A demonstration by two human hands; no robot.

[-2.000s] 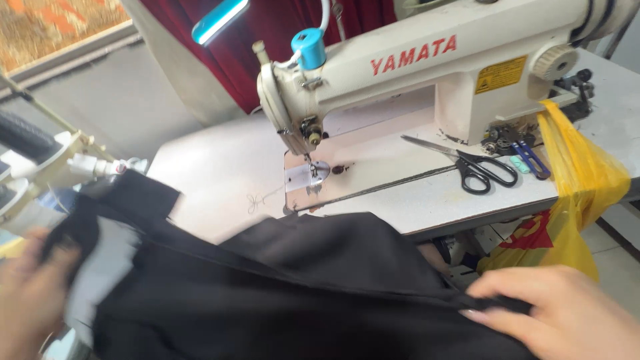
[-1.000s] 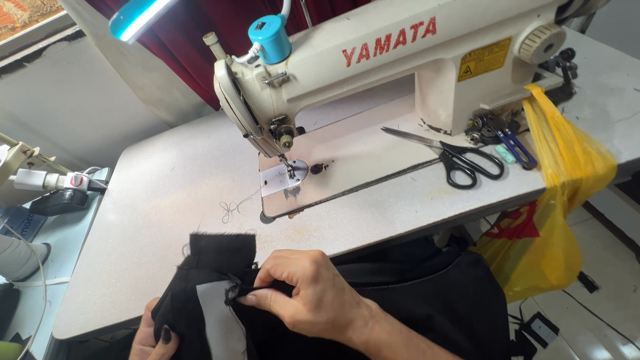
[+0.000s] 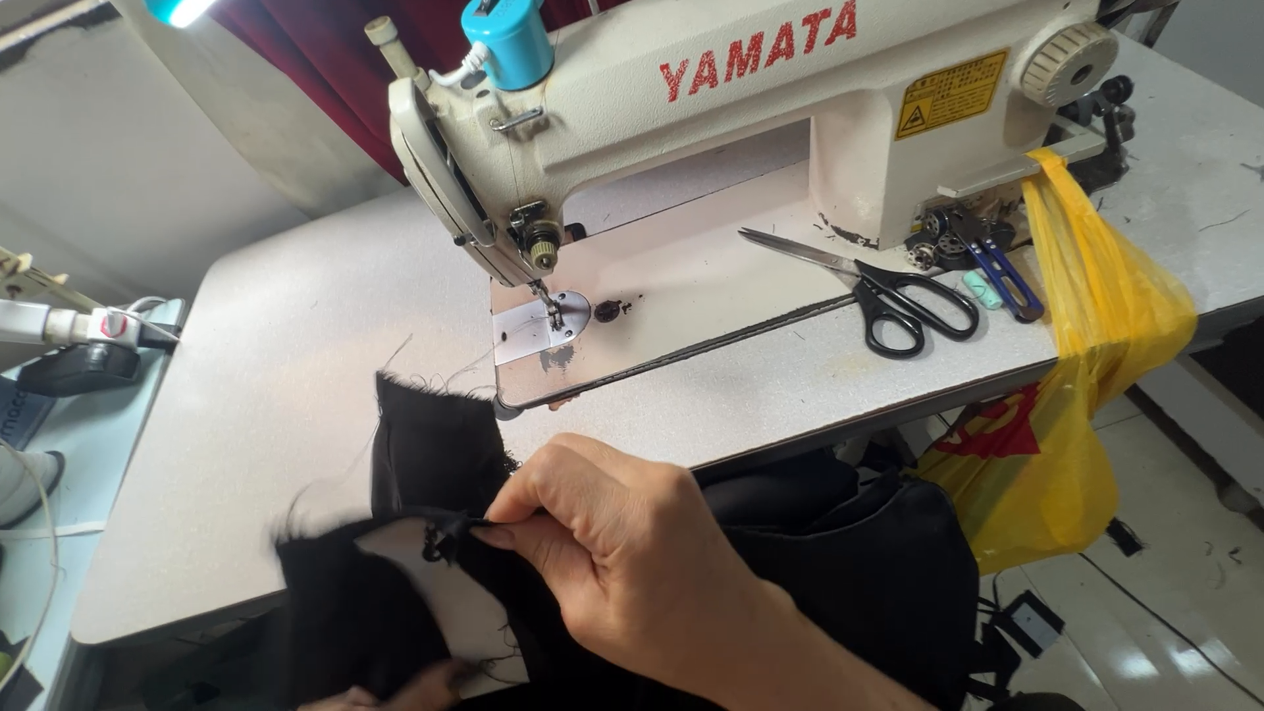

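My right hand (image 3: 622, 563) pinches a folded edge of the black fabric (image 3: 829, 583) between thumb and forefinger, just in front of the table's edge. Low in the view, my left hand (image 3: 410, 691) is mostly covered by the cloth and cut off by the frame; its fingertips are against the fabric. A white lining piece (image 3: 434, 583) shows between black layers, and a frayed black end lies toward the table. Beyond it is the Yamata sewing machine (image 3: 691, 109), its presser foot (image 3: 555, 314) over the needle plate, with loose thread trailing from there.
Black-handled scissors (image 3: 913, 301) lie on the sewing table (image 3: 286, 326), right of the needle. Beside them are blue thread snips (image 3: 1002, 272) and metal bobbins (image 3: 943, 237). A yellow plastic bag (image 3: 1116, 296) hangs over the front edge. Another machine (image 3: 79, 336) stands at the left.
The right hand, at the far right side of the fabric two seconds ago, is now at its folded edge near the lining. The frayed end has come over the tabletop. The view has moved closer.
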